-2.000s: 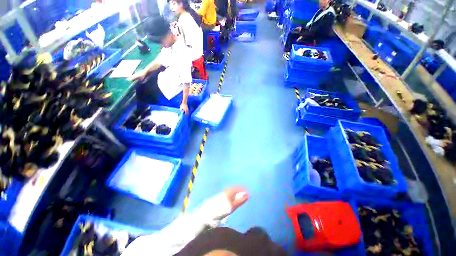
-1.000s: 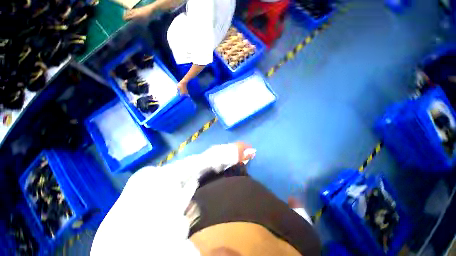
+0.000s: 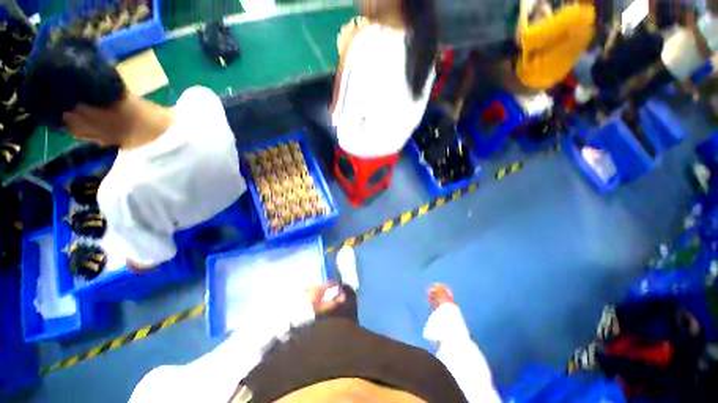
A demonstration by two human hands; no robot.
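Note:
My left hand is low in the middle of the view, in a white sleeve, closed around a small white part that shows at the fingertips. My right hand hangs out to the right, in a white sleeve. It is small and blurred, and nothing is clearly seen in it; its finger pose cannot be told. The hands are well apart, over the blue floor.
A blue crate with a white lining lies left of my left hand. Beyond it is a crate of copper-coloured parts. A white-shirted person sits at left, another on a red stool. Yellow-black tape crosses the floor.
The view has turned left and come closer to the seated workers. My left hand still holds the white part. My right hand, barely visible before, now shows clear of my body.

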